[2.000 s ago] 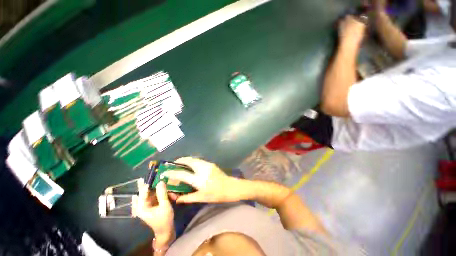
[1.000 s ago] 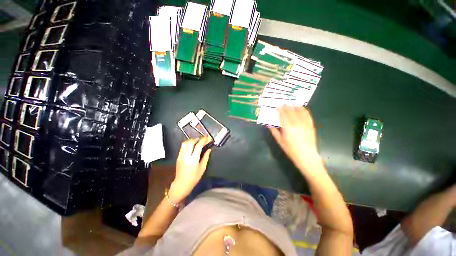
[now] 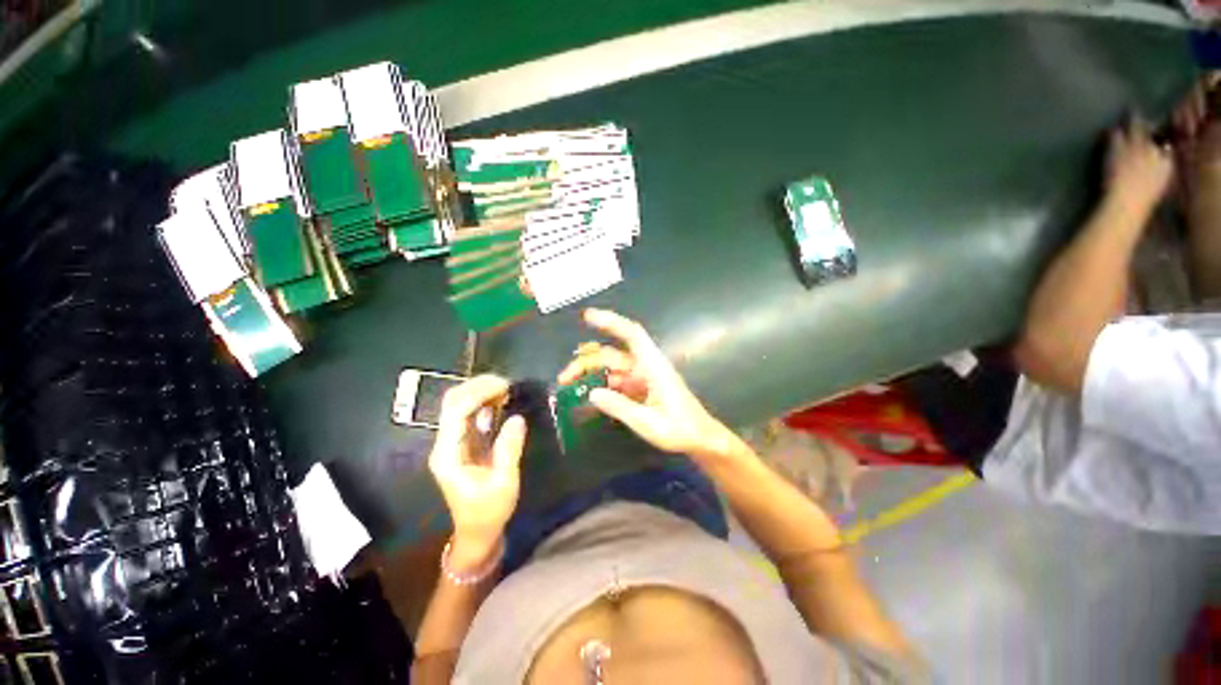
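My right hand (image 3: 656, 395) holds a green circuit board (image 3: 576, 408) by its edge between thumb and fingers. My left hand (image 3: 478, 455) is just left of it, its fingers curled around a dark, blurred phone front frame (image 3: 529, 400), mostly hidden by the fingers. The board and this frame are close together; whether they touch is unclear. Another pale-rimmed front frame (image 3: 418, 398) lies on the bench beside my left fingertips. Fanned boards with screens (image 3: 576, 221) lie beyond my hands.
Stacked boards with screens (image 3: 335, 167) stand at back left. Black plastic trays (image 3: 121, 402) fill the left, with white paper (image 3: 328, 519) beside them. A part-assembled phone (image 3: 820, 230) lies to the right. Another person's arm (image 3: 1091, 268) is at far right.
My right hand has left the fanned boards with one green board and come back towards my left hand. My left hand has lifted one frame from the pair. The view has turned right.
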